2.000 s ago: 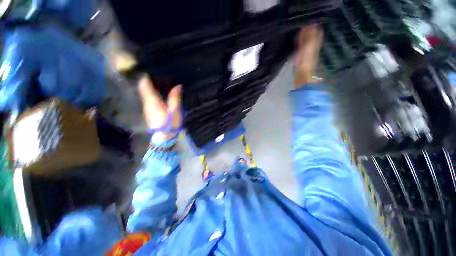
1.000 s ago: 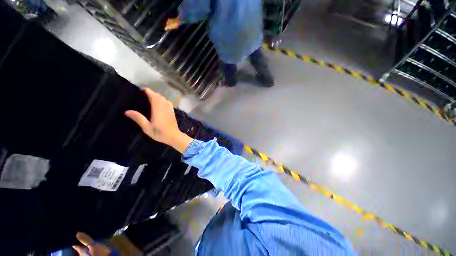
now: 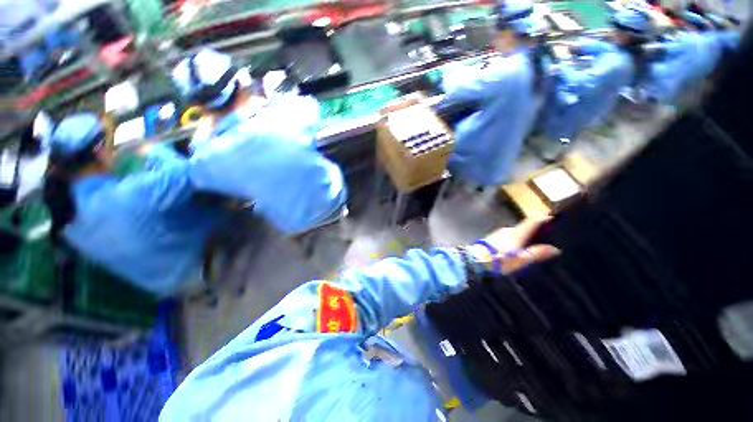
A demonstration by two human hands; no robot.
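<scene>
A tall stack of black totes (image 3: 549,330) fills the right side, slanting in the fisheye picture. White labels (image 3: 646,354) show on its side, too blurred to read. My left hand (image 3: 520,246) lies flat against the stack's edge, thumb and fingers apart, not closed round anything. A blue-purple band is at its wrist, and a red-yellow armband is on the sleeve. My right hand is out of the picture.
Several people in light blue smocks (image 3: 256,157) are along a green-topped line (image 3: 355,103). A carton with dark parts (image 3: 417,148) stands by the line, and an open carton (image 3: 557,188) lies beyond my hand. A blue pallet-like grid (image 3: 120,371) is at lower left.
The view has swung left, from the taped aisle to the assembly line. The stack now shows on the right. My right hand has left the picture, and my left hand shows fully against the stack.
</scene>
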